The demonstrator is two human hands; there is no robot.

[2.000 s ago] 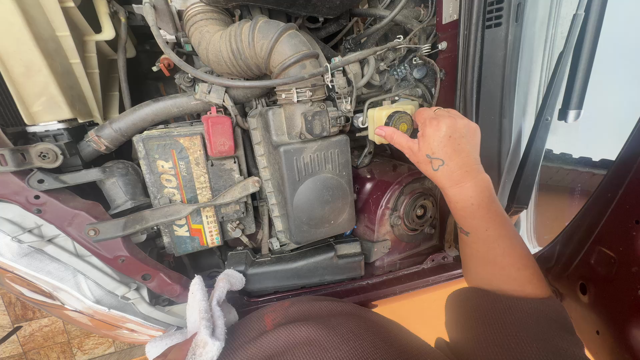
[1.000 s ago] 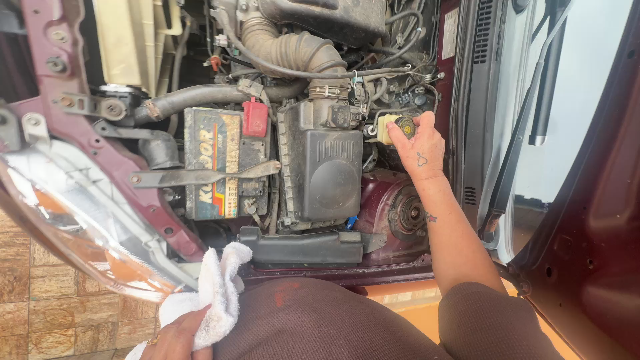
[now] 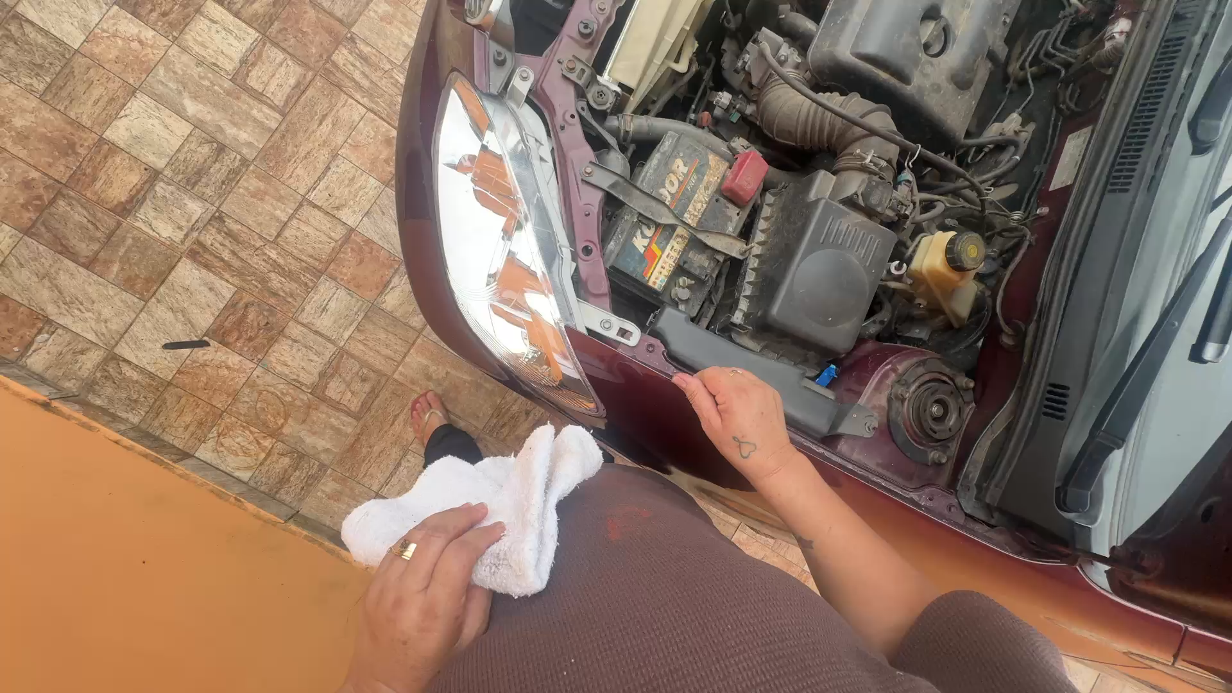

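Observation:
My left hand (image 3: 433, 577), with a ring on one finger, holds a folded white terry cloth (image 3: 510, 510) in front of my brown shirt. Over the inner edge of the maroon fender (image 3: 635, 395) is my right hand (image 3: 736, 419), its fingers curled; their tips are hidden, so I cannot tell whether it grips the edge. Beyond it lie the black air filter housing (image 3: 828, 274) and a small blue piece (image 3: 825, 375). The yellowed brake fluid reservoir (image 3: 938, 279) has its black cap (image 3: 963, 251) on. A car battery (image 3: 669, 217) with a red terminal cover (image 3: 744, 177) sits further left.
A metal bracket (image 3: 664, 207) crosses the battery. The headlight (image 3: 510, 250) and strut mount (image 3: 932, 409) flank the fender. At right are the wiper arm (image 3: 1145, 366) and windshield. An orange wall (image 3: 144, 539) borders the stone-tiled floor (image 3: 241, 221), where a dark strip (image 3: 186, 345) lies.
My right hand has left the brake fluid reservoir cap and come back to the fender edge. My left hand still has the white cloth. The view has swung towards the floor and headlight.

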